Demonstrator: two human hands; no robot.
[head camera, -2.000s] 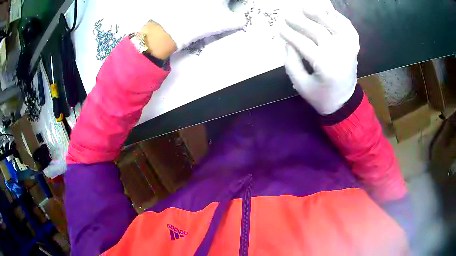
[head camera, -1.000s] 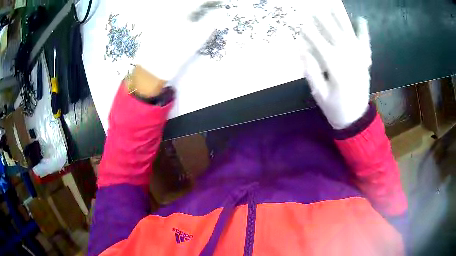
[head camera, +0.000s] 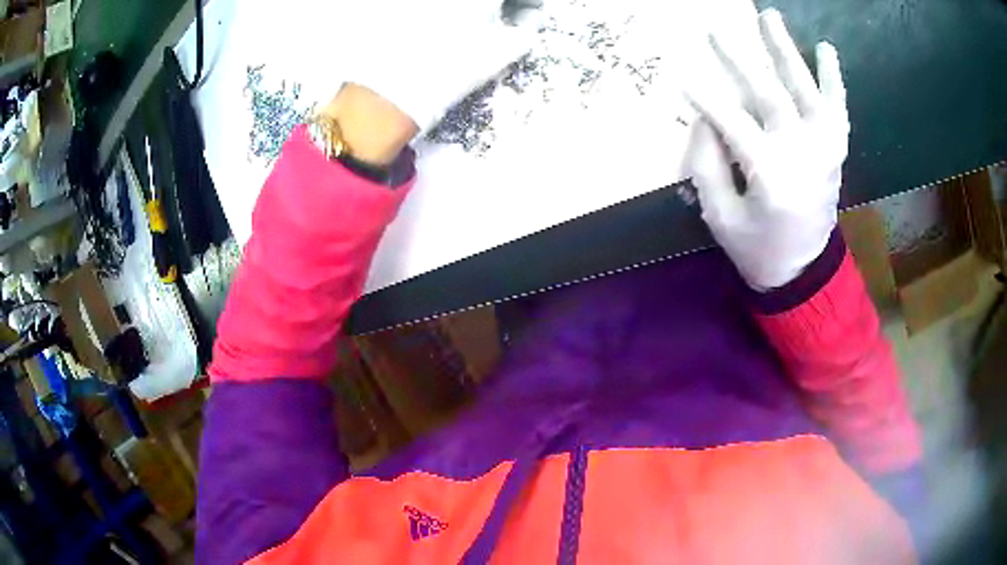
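A large white paper sheet (head camera: 530, 188) lies on the dark bench. Small dark and silvery specks, likely screws (head camera: 271, 116), form a pile at its left; more lie in a pile at the middle (head camera: 469, 124) and scattered toward the upper right (head camera: 602, 55). My left hand (head camera: 442, 50), in a white glove, reaches over the sheet beside the middle pile; it blends into the paper and its fingers are hard to make out. My right hand (head camera: 773, 155), also white-gloved, lies over the sheet's right edge with fingers spread and nothing visible in it.
A tiny pale piece (head camera: 687, 193) is on the bench's black front edge (head camera: 530, 265) by my right thumb. A yellow-and-black screwdriver (head camera: 158, 226) and dark cables (head camera: 197, 166) are at the left. Cardboard boxes (head camera: 939, 281) stand below the bench.
Compared with one second ago, my left hand has moved up and right over the specks. My right hand is slightly further right with its fingers more spread. The whole view has shifted a little.
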